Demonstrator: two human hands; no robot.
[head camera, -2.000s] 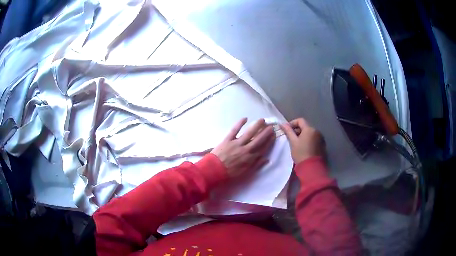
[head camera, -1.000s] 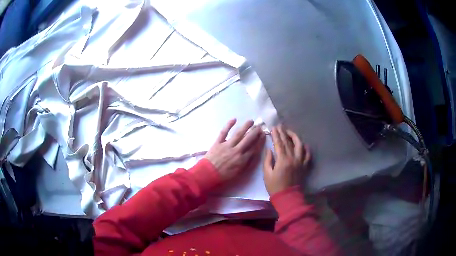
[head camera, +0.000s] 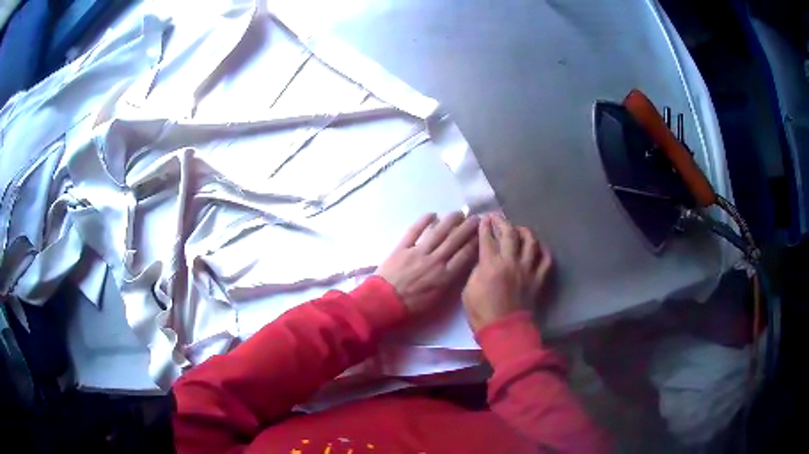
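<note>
A large white garment body (head camera: 355, 213) lies wrong side up on the padded table, flat at the right and crumpled at the left. Its turned-up hem (head camera: 468, 168) runs along the right edge. My left hand (head camera: 435, 259) lies palm down on the cloth with fingers spread, just left of the hem. My right hand (head camera: 507, 270) is beside it, fingertips on the hem edge and touching or nearly touching my left fingertips. Whether the right fingers pinch cloth is hidden. Raised seams (head camera: 364, 177) cross the cloth.
A steam iron (head camera: 643, 173) with an orange-brown handle rests on the pressing table (head camera: 550, 106) at the right. Its hose and cord (head camera: 741, 235) run down the table's right side. White cloth (head camera: 705, 381) hangs or lies below at the lower right.
My right hand has come from pinching the hem edge to lying nearer my left hand. The hem there now shows as a folded strip. The iron looks shifted slightly with the view.
</note>
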